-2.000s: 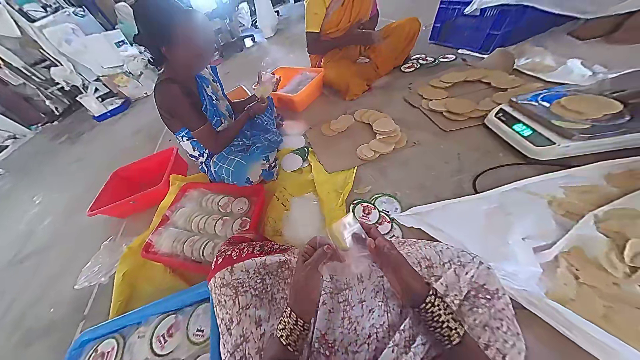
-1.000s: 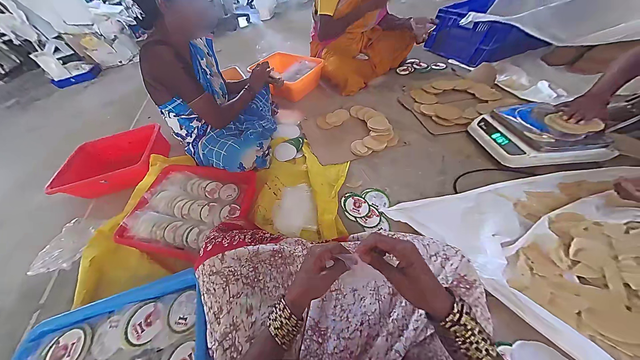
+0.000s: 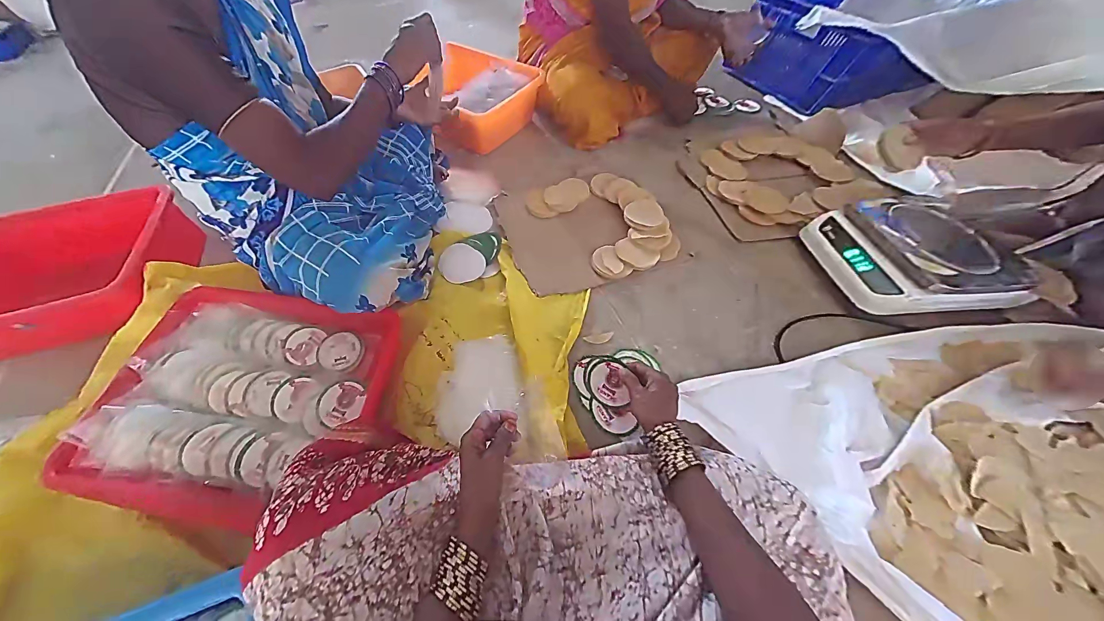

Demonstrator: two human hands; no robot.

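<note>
My left hand [image 3: 489, 438] pinches a clear plastic bag [image 3: 500, 392] by its edge above my lap. The fingers of my right hand [image 3: 649, 395] are on a round printed label [image 3: 609, 382], one of several lying in a loose pile on the floor. Beyond my left hand, a stack of clear plastic bags [image 3: 483, 366] rests on a yellow sack [image 3: 431, 332]. Whether the label is lifted off the pile cannot be told.
At left are a red tray [image 3: 392, 345] of filled packets and a red tub [image 3: 78, 259]. Flat discs lie on cardboard [image 3: 561, 250] ahead. A digital scale [image 3: 914, 259] and a white cloth [image 3: 768, 405] with discs are at right. Two people sit ahead; another person's arm reaches in at right.
My hands, together over my lap before, are now apart; the right one has moved to the labels on the floor. The co-worker's hand and the discs have left the scale.
</note>
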